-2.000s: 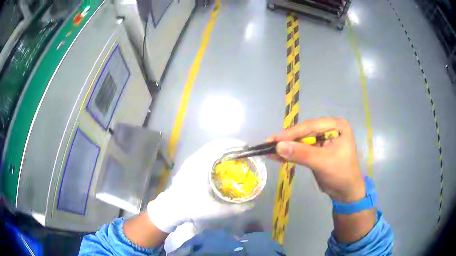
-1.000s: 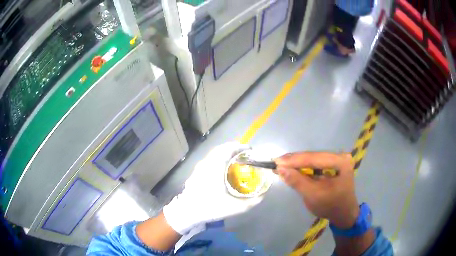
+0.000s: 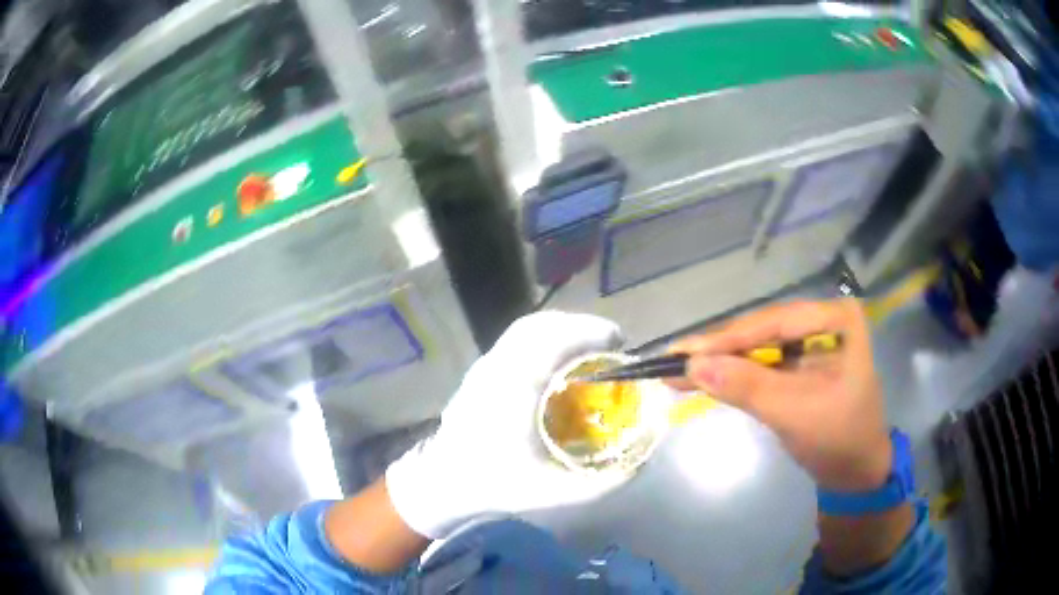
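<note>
My left hand, in a white glove, holds a small round cup with its mouth facing up. Yellowish contents show inside the cup. My right hand, bare and with a blue band at the wrist, grips black-and-yellow tweezers between thumb and fingers. The tweezers' thin tips point left over the cup's upper rim. Whether the tips touch the contents or hold anything cannot be told.
Green-topped machines stand ahead and left, with a red button. A handheld device hangs between them. A circuit board is at upper left. A person in blue is at the right edge. A dark rack is at lower right.
The view has swung left and up towards the machines. The cup and tweezers stay together in front of me. The rack has shifted to the lower right, and the person shows larger at the right edge.
</note>
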